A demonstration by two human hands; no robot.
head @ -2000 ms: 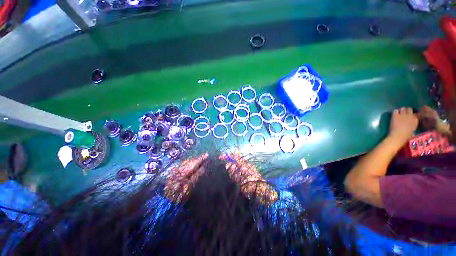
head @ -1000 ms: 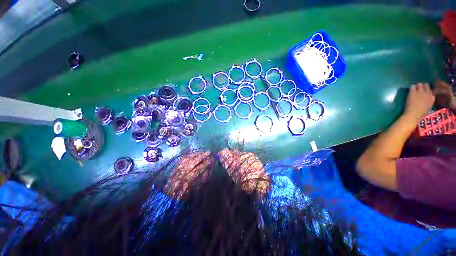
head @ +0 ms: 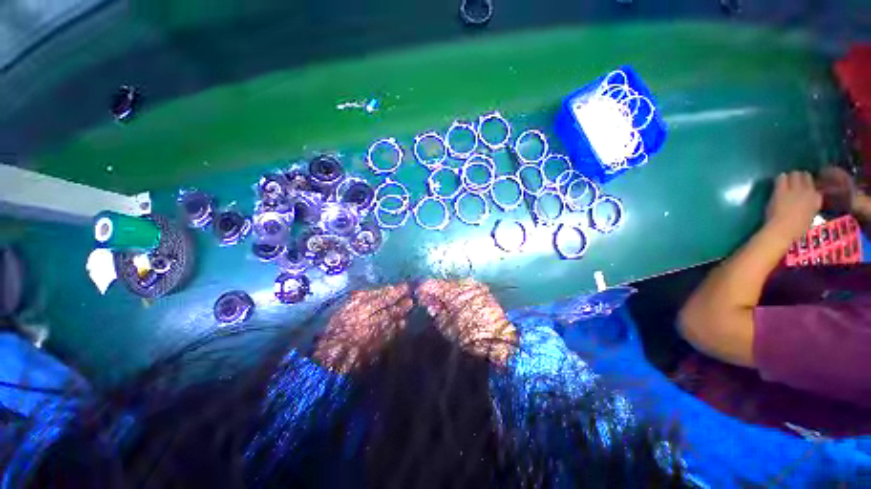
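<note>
My left hand (head: 368, 323) and my right hand (head: 470, 319) are close together at the belt's near edge. Dark hair covers much of both, and I cannot see what the fingers hold. Dark purple-black round cases (head: 336, 219) lie in a pile ahead of and left of my left hand. Thin silver-grey open rings (head: 471, 206) lie in rough rows ahead of my right hand, some overlapping. A slim dark tool (head: 536, 196) lies among the right-hand rings. A blue tray (head: 576, 148) with bright white rings (head: 619, 133) stands right of them.
A green roll (head: 132, 232) and a dark textured dish (head: 180, 256) are at the left, below a pale bar (head: 69, 196). Round parts (head: 476, 10) sit on the far belt (head: 315, 95). At right, a neighbour's arm (head: 731, 296) reaches beside a red slotted tray (head: 827, 243).
The head view has shifted, so the belt items appear higher than two seconds ago. Both hands stay together at the near edge. The tray and laid-out rings look otherwise unchanged.
</note>
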